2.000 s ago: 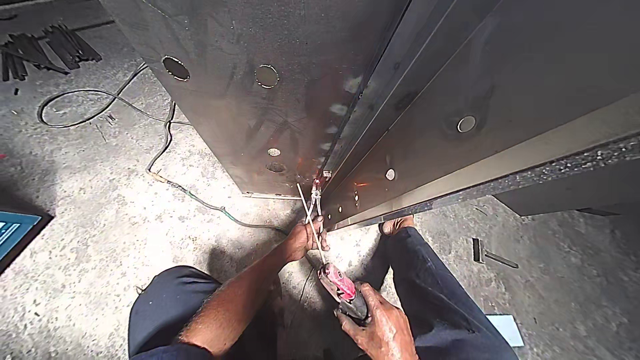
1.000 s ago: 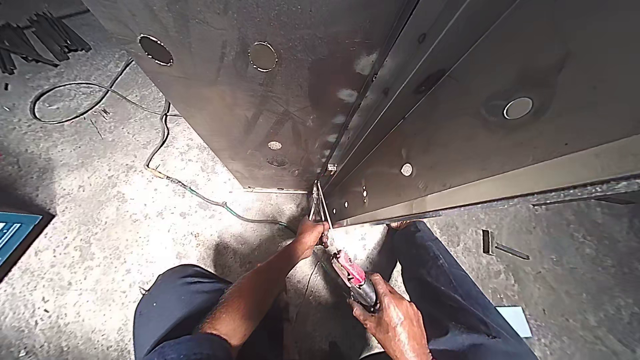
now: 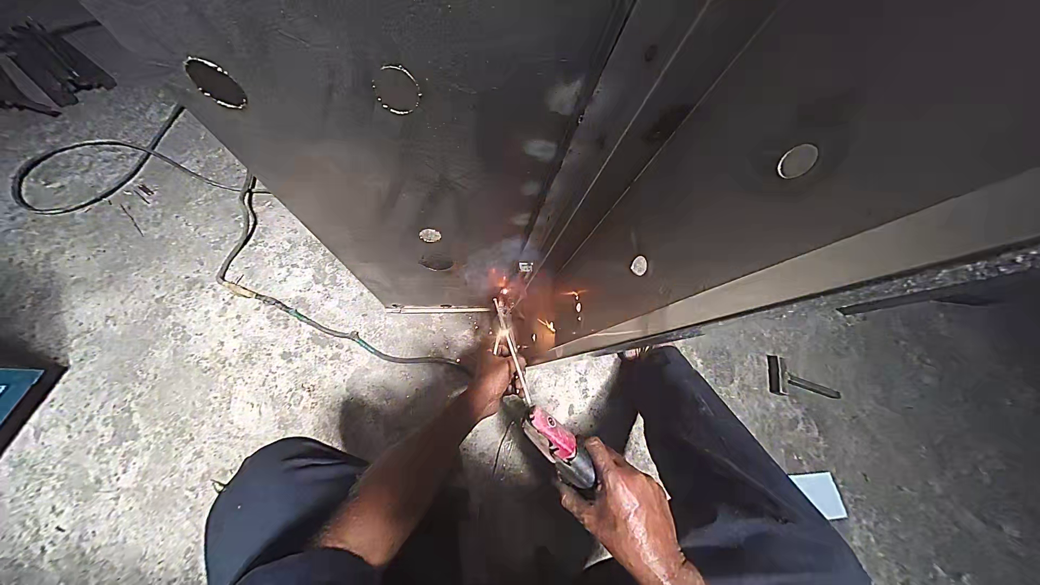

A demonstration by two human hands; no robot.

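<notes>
My right hand (image 3: 630, 508) grips a welding electrode holder (image 3: 561, 447) with a pink-red part near its jaws. A thin welding rod (image 3: 517, 357) runs from it to the lower corner where two sheet metal panels meet. Sparks and smoke rise at the rod's tip. My left hand (image 3: 491, 382) is close below that corner, its fingers closed around something slender; exactly what it is, I cannot tell. The left metal panel (image 3: 325, 162) and the right metal panel (image 3: 731, 219) both have round holes. Pale weld marks line the seam above the sparks.
A cable (image 3: 317, 325) runs over the concrete floor (image 3: 146, 422) on the left, with a loop farther back. Dark metal strips (image 3: 57, 65) lie at the upper left. A small hammer-like tool (image 3: 800, 382) and a pale flat piece (image 3: 819, 495) lie right of my legs.
Sparks and smoke now show at the corner; one second ago none were plain there. My right hand still holds the electrode holder, and my left hand remains near the corner.
</notes>
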